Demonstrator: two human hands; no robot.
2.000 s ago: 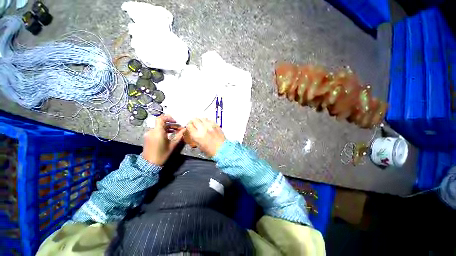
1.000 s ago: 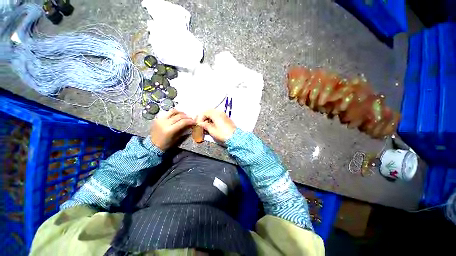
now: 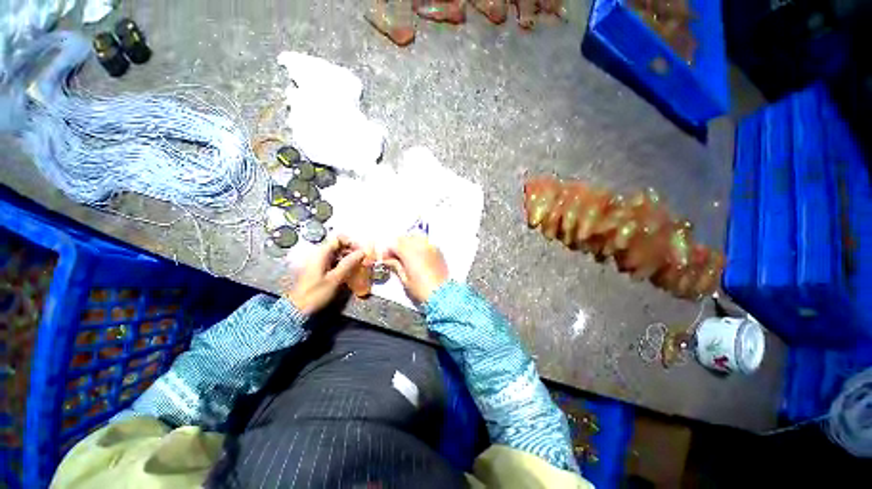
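Note:
My left hand (image 3: 325, 277) holds a small orange piece (image 3: 362, 278) over the near edge of the white cloth (image 3: 449, 215). My right hand (image 3: 417, 265) is close beside it, fingertips pinched at a small pale-grey item (image 3: 380, 271) next to the orange piece; what this item is, I cannot tell. A slim dark blue tool (image 3: 422, 227) lies on the cloth beyond my right hand, mostly hidden by it. Several dark round parts with yellow marks (image 3: 303, 191) are clustered left of the cloth.
Overlapping orange pieces (image 3: 621, 234) lie in a row at right; others (image 3: 392, 21) lie at the far side. A cord hank (image 3: 153, 148), black pair (image 3: 122, 48) and crumpled cloth (image 3: 330, 110) are at left. A mug (image 3: 730, 345) and blue crates (image 3: 784, 210) are right; a mesh crate (image 3: 57, 315) is lower left.
The view has shifted, showing more of the bench's far side. The orange piece now sits at my left fingertips, and a pale-grey item shows at my right fingertips. The tool is more covered.

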